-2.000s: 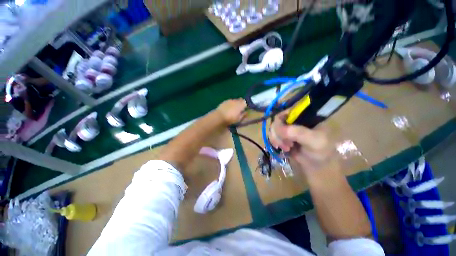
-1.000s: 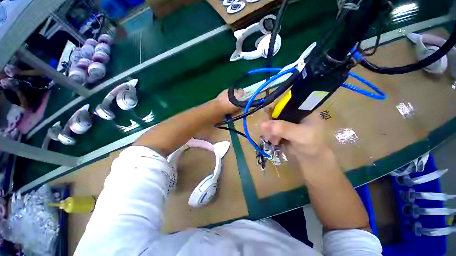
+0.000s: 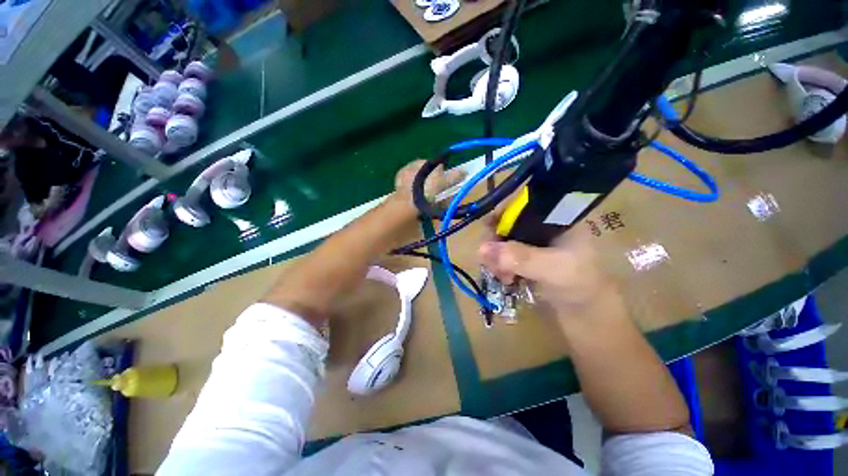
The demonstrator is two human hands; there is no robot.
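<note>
My right hand (image 3: 549,270) is closed around the lower end of the black screwdriver (image 3: 567,204), which has a yellow stripe and white label and leans to the right. Its silver nose (image 3: 502,299) shows below the hand, over the cardboard. My left hand (image 3: 420,184) is at the belt edge, partly behind the tool's black cable loop; what its fingers hold is hidden. White and pink cat-ear headphones (image 3: 379,363) lie on the bench cardboard between my arms, partly covered by my left forearm. The blue hose (image 3: 443,244) loops beside the tool.
The green belt (image 3: 325,149) carries white headphones (image 3: 472,85) ahead and several more at left. Other headphones (image 3: 811,98) lie far right. A yellow bottle (image 3: 147,380) and clear plastic bag (image 3: 65,409) are at left. A blue bin (image 3: 800,372) with white pieces is below right.
The screwdriver and my right hand have shifted left and slightly down in view. My left hand has moved slightly left along the belt edge. The bench headphones are uncovered and re-covered by my left forearm.
</note>
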